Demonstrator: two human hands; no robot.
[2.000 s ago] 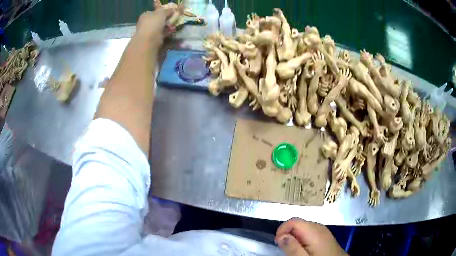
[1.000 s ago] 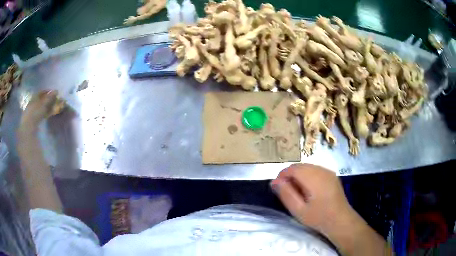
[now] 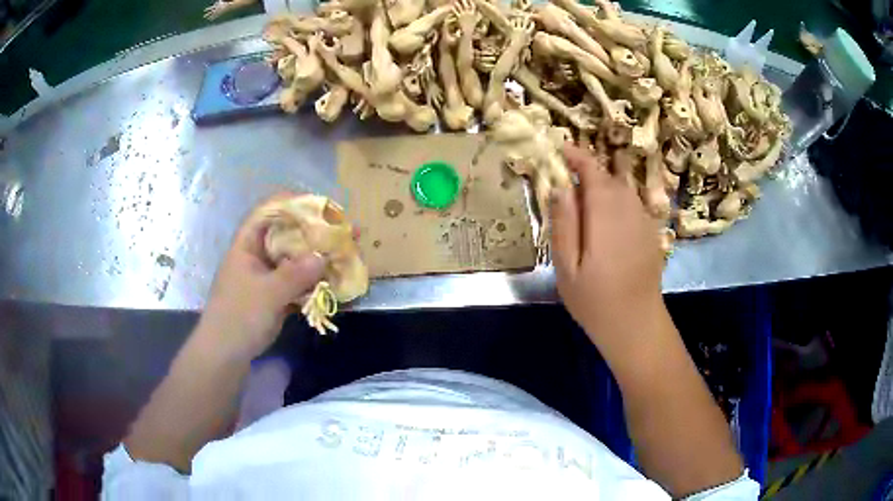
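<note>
My left hand (image 3: 257, 284) holds a tan torso (image 3: 328, 245) over the bench's front edge, left of the cardboard mat. An arm on the torso points down, with a thin yellow band (image 3: 326, 296) at its hand. My right hand (image 3: 607, 230) is at the near left side of the heap of tan arms (image 3: 578, 78), its fingers on a tan arm (image 3: 548, 161); whether they grip it is unclear. The green dish (image 3: 435, 185) lies on the brown cardboard mat (image 3: 392, 235) between my hands.
A blue flat box (image 3: 217, 96) with a dark ring lies left of the heap. A large clear bottle with a pale green lid (image 3: 849, 61) leans at the far right, near white dropper bottles (image 3: 749, 49). The green belt (image 3: 117, 29) runs behind the metal bench (image 3: 88, 196).
My left hand has come from the bench's far left to beside the mat with the torso. My right hand has moved from the front edge up to the heap. The view has shifted right.
</note>
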